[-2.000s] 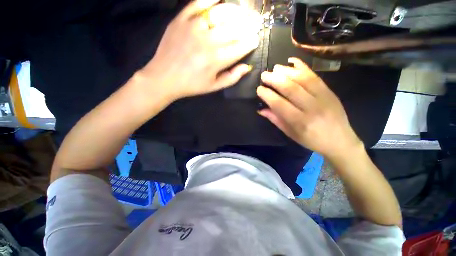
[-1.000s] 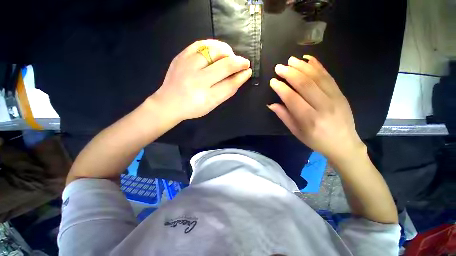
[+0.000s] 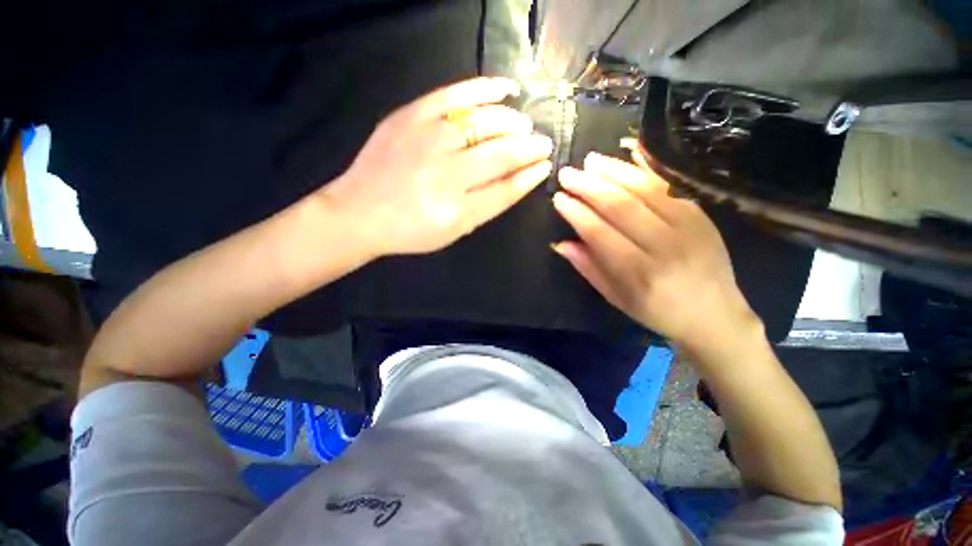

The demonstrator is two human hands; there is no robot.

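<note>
A large black garment panel (image 3: 266,139) covers most of the table. A narrow dark strip (image 3: 565,133) with stitching lies under the bright lamp, at the presser foot and needle (image 3: 562,87). My left hand (image 3: 437,171) lies flat on the cloth left of the strip, fingertips at its edge. My right hand (image 3: 655,240) rests on the cloth right of the strip, fingers bent and fingertips close to my left ones. Neither hand visibly pinches anything. Glare hides the exact needle point.
The sewing machine head (image 3: 821,48) is at the top right. A thick curved dark bar (image 3: 810,222) runs right of the needle. Orange tape (image 3: 19,203) crosses the left table edge. Blue plastic baskets (image 3: 250,418) stand below the table. Brown cloth shows at far left.
One second ago the slit strip lay open to view and my hands were further apart. Now the machine head and bar are back in view, and my fingertips are close together at the strip.
</note>
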